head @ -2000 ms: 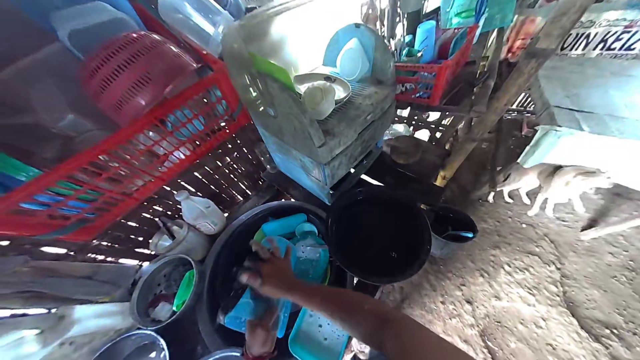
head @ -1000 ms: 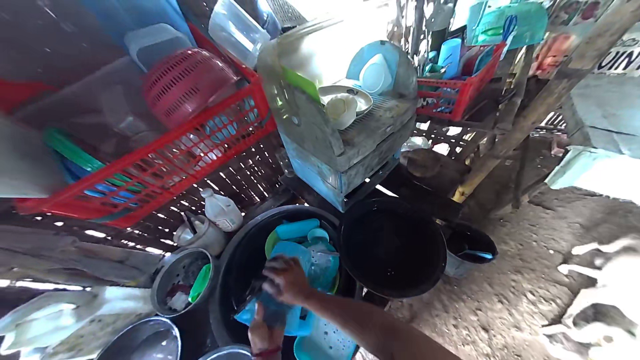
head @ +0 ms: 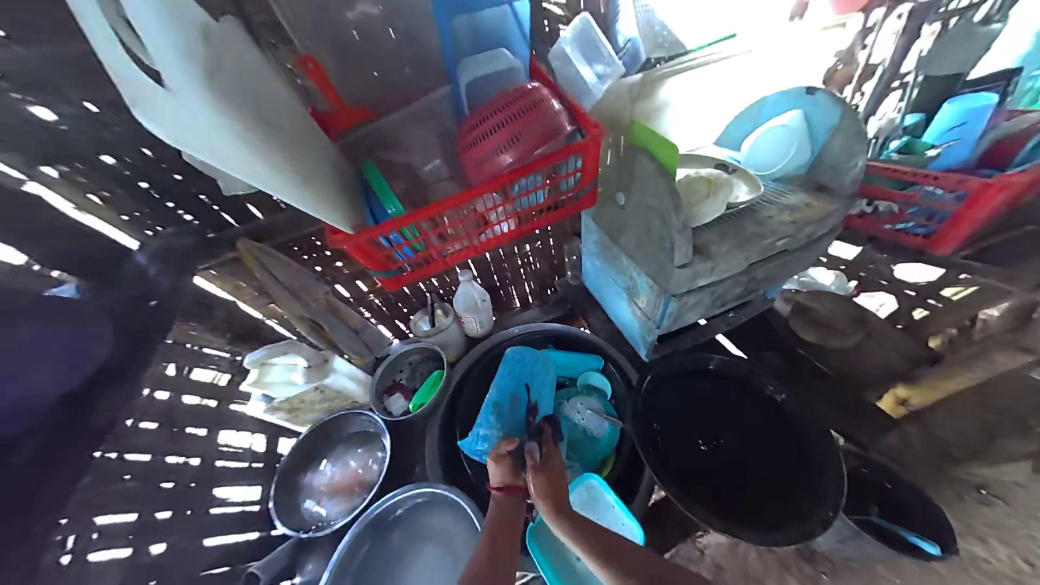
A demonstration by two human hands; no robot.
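Both hands are together over a large black basin (head: 461,398) that holds blue plastic ware. My left hand (head: 505,463), with a red band at the wrist, touches the lower end of a blue plastic container (head: 513,398). Beside it, my right hand (head: 546,459) has its fingers around something dark, which I cannot make out. Just right of the hands lie a teal dish (head: 589,443) and a small light-blue cup (head: 594,383). A turquoise tray (head: 605,505) sits at the basin's near edge, partly behind my right forearm.
Metal bowls (head: 329,474) and a pot with a green item (head: 410,378) stand left. A white bottle (head: 473,305) is behind. A dark water-filled basin (head: 739,451) is right. Above are a red basket (head: 479,236) and a worn dish rack (head: 674,280).
My hands have come close together, and the blue container now stands up from the basin beside them. The view has swung left; the animal on the right is out of view.
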